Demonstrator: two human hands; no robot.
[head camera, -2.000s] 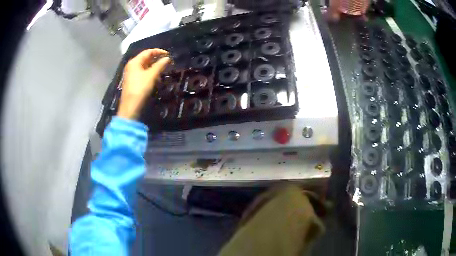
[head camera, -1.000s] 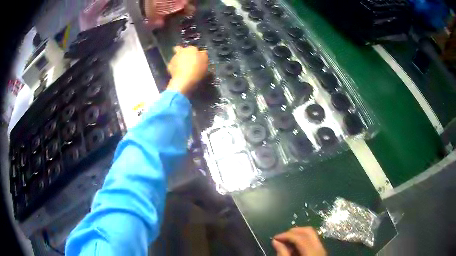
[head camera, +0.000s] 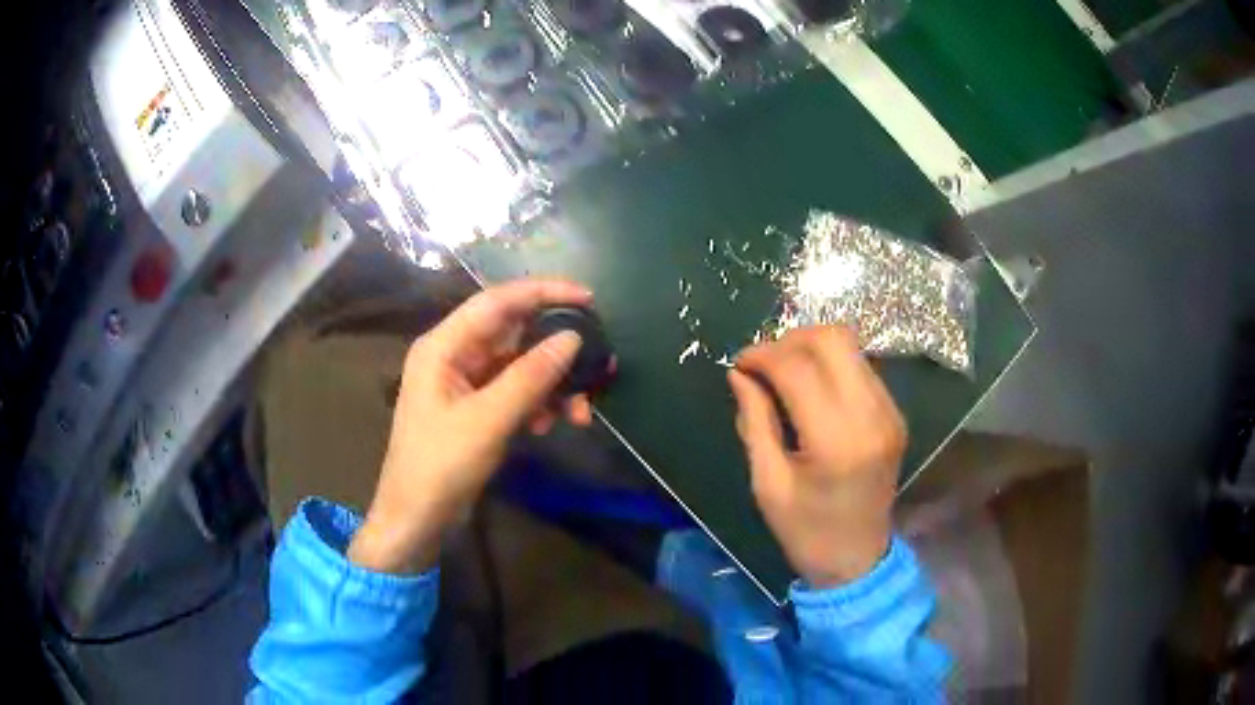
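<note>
My left hand (head camera: 475, 400) holds a round black part (head camera: 575, 342) between thumb and fingers over the left edge of the green board. My right hand (head camera: 823, 448) is at the board with thumb and index fingertips together on a tiny metal pin (head camera: 732, 362), partly hidden by the fingertips. Loose pins (head camera: 688, 353) lie scattered left of the bag. A clear bag of pins (head camera: 881, 289) lies on the green board (head camera: 647, 248) just beyond my right hand.
A clear blister tray (head camera: 551, 117) with black discs and strong glare lies at the top. The machine control panel (head camera: 193, 227) with a red button is at left. A pale metal strip (head camera: 902, 117) runs at upper right.
The view has swung from the machine and tray down to the board. My left hand has come back from the tray with a black part. My right hand is now at the loose pins.
</note>
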